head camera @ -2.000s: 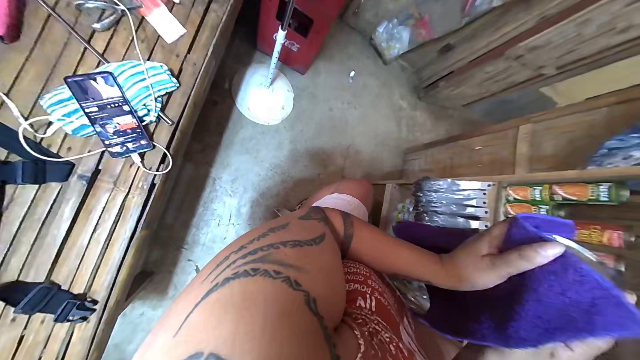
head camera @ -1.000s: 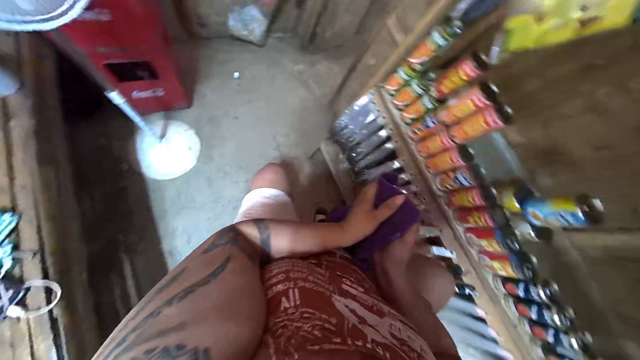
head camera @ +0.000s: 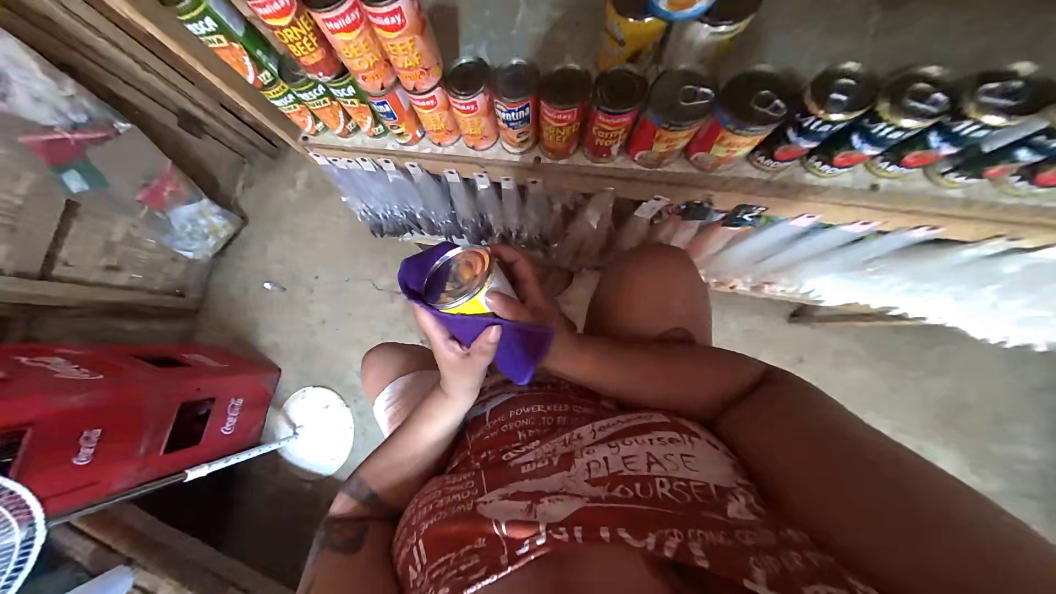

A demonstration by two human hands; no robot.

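A food can (head camera: pixel 459 280) with a shiny metal end and a white and yellow side is between my hands, tilted, its round end toward the upper left. A purple cloth (head camera: pixel 516 351) wraps under and behind it and hangs down in a fold. My left hand (head camera: pixel 458 355) grips the cloth around the can from below, thumb up. From the right, my right hand (head camera: pixel 532 301) holds the can's side, its fingers curled over the label. Both hands are above my lap.
A wooden shelf (head camera: pixel 594 177) with rows of cans crosses the top, plastic sachets (head camera: pixel 462 198) hanging beneath it. At left stand a red crate (head camera: pixel 132 412), a fan's round white base (head camera: pixel 318 429) and part of a fan guard (head camera: pixel 18 528). A plastic bag (head camera: pixel 198 219) lies near the wooden wall.
The view has swung strongly toward the shelf. The can, only partly visible in my hands two seconds ago, now shows plainly, with the purple cloth still around it.
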